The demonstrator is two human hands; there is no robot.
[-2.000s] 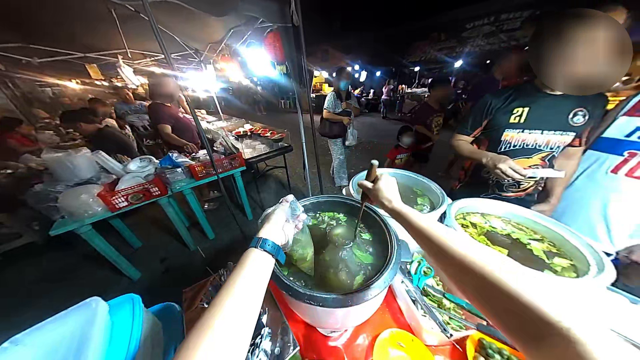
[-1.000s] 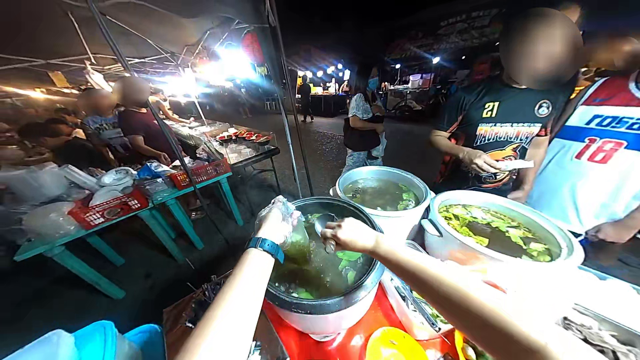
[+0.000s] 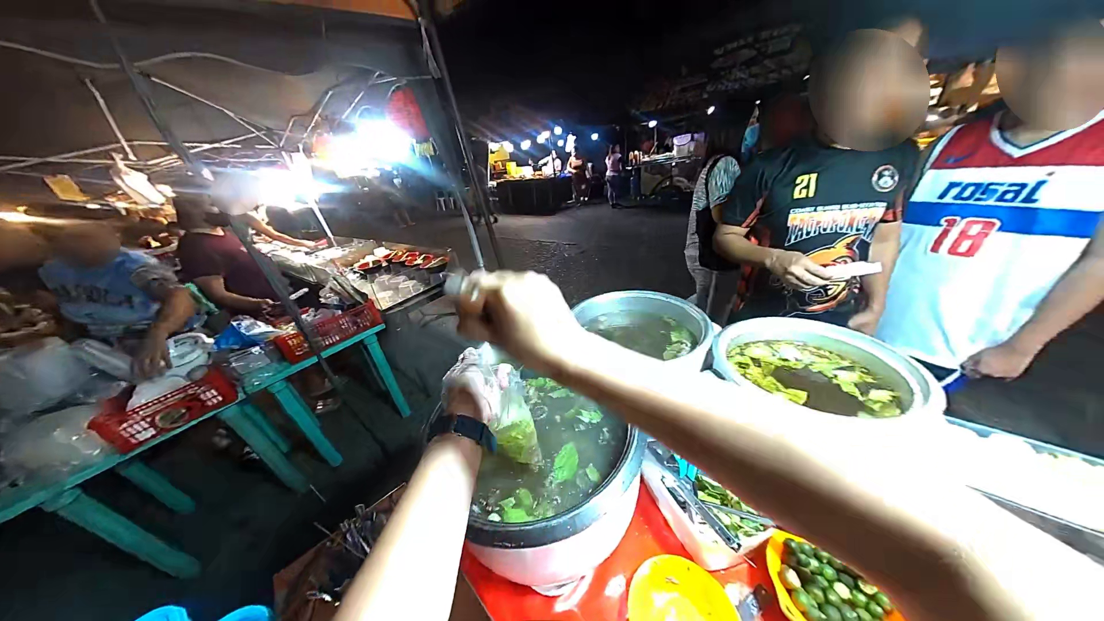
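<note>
My left hand (image 3: 470, 384), with a dark watch at the wrist, grips the top of a clear plastic bag (image 3: 517, 435). Green leaves and liquid show in the bag, which hangs over the near pot (image 3: 573, 539) of leafy broth. Above and just right of it, my right hand (image 3: 509, 310) is closed on the handle of a ladle (image 3: 457, 285); blur and the hand hide most of the ladle. Two more pots of broth with greens, one behind (image 3: 642, 332) and one to the right (image 3: 819, 366), stand beside the near pot.
A yellow plate (image 3: 677, 595), a basket of small green citrus fruits (image 3: 832, 582) and a tray with tongs (image 3: 699, 509) lie on the right. Two people in jerseys stand beyond the pots. At left, green tables (image 3: 285, 371) bear red baskets (image 3: 164, 414).
My right hand has risen out of the near pot with the ladle, to above my left hand. The bag stays in my left hand. The view has shifted.
</note>
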